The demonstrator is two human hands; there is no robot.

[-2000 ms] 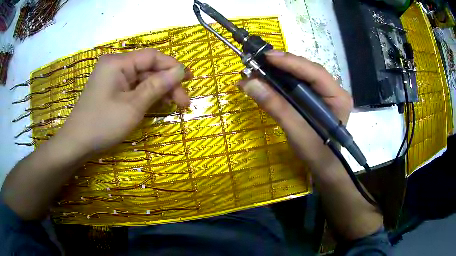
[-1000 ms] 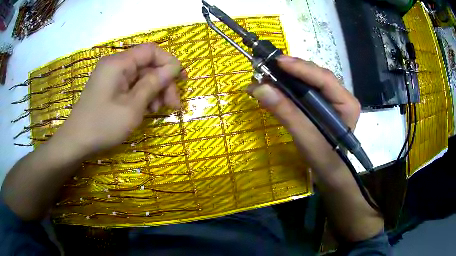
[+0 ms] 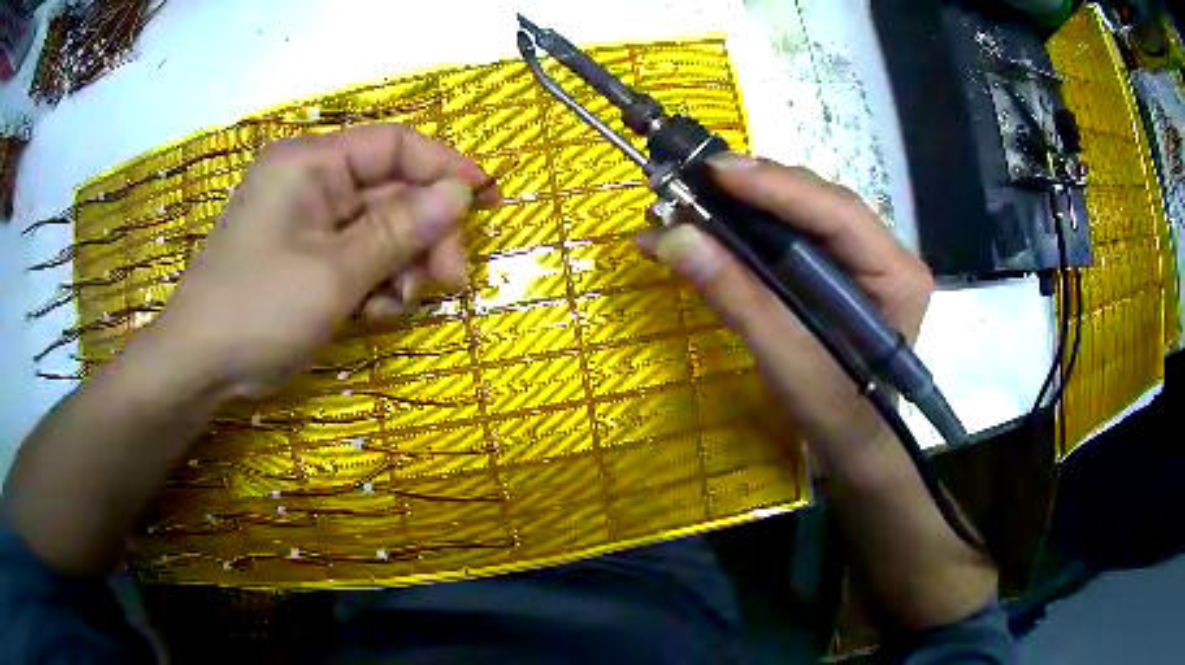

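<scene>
The shiny yellow panel (image 3: 637,377) with grid lines lies flat before me. My left hand (image 3: 351,234) is over its left half, thumb and forefinger pinched on a thin reddish lead wire (image 3: 490,186); only a short end shows past the fingertips. My right hand (image 3: 806,273) holds the black soldering iron (image 3: 812,286) like a pen, tip up and to the left above the panel's top edge. A thin curved solder feed tube (image 3: 585,108) is clamped beside it. Rows of brown-red wires with small white beads (image 3: 359,444) lie on the panel's left part.
Loose wire bundles (image 3: 98,39) lie at the upper left. A black box (image 3: 955,156) with metal fittings stands at the right, with black cords (image 3: 1068,338) hanging from it. A second yellow panel (image 3: 1118,260) is beyond it. Wire ends stick out past the panel's left edge.
The iron moved slightly right, then a little back left and down, staying above the panel. My left fingers shifted slightly, and the wire end shows more clearly than one second ago.
</scene>
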